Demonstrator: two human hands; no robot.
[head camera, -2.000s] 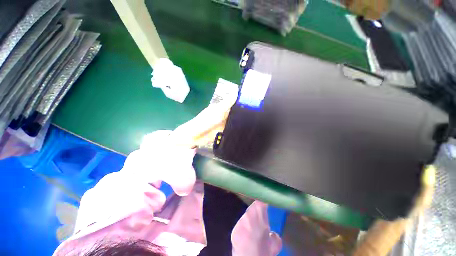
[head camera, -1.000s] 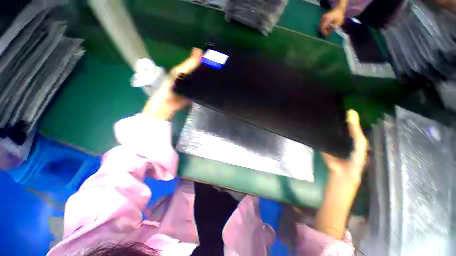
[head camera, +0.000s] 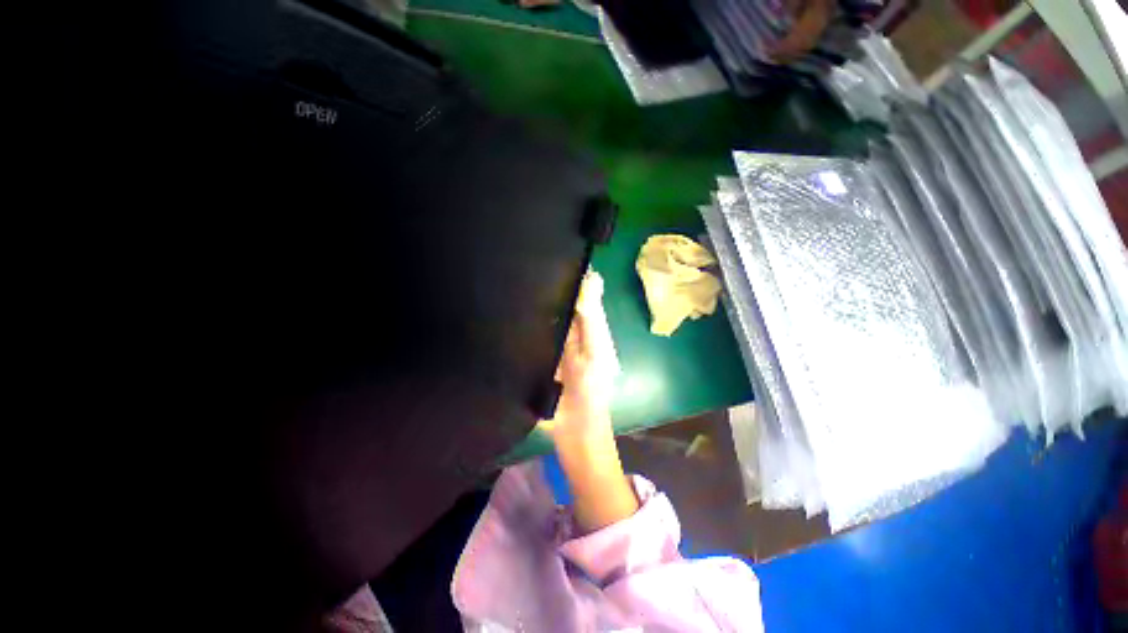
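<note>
A black panel (head camera: 371, 284) fills the left half of the view, very close to the camera, with the word "OPEN" near its upper edge and small black fittings along its right edge. My right hand (head camera: 585, 365) holds the panel's right edge, with the fingers partly behind it. My left hand is not in view; the panel covers that side. A crumpled yellow-tan cloth (head camera: 678, 284) lies on the green bench right of the panel.
Silvery bubble pouches (head camera: 866, 322) lean in a row at the right. A dark panel (head camera: 656, 31) on bubble wrap and stacked items are at the far side. The green bench's front edge (head camera: 687, 420) runs below the cloth. Brown cardboard (head camera: 705, 495) and blue floor (head camera: 866, 575) show below.
The black panel has been lifted much closer to the camera. The view has swung right, bringing the cloth and more pouches into sight. My left hand has gone out of view.
</note>
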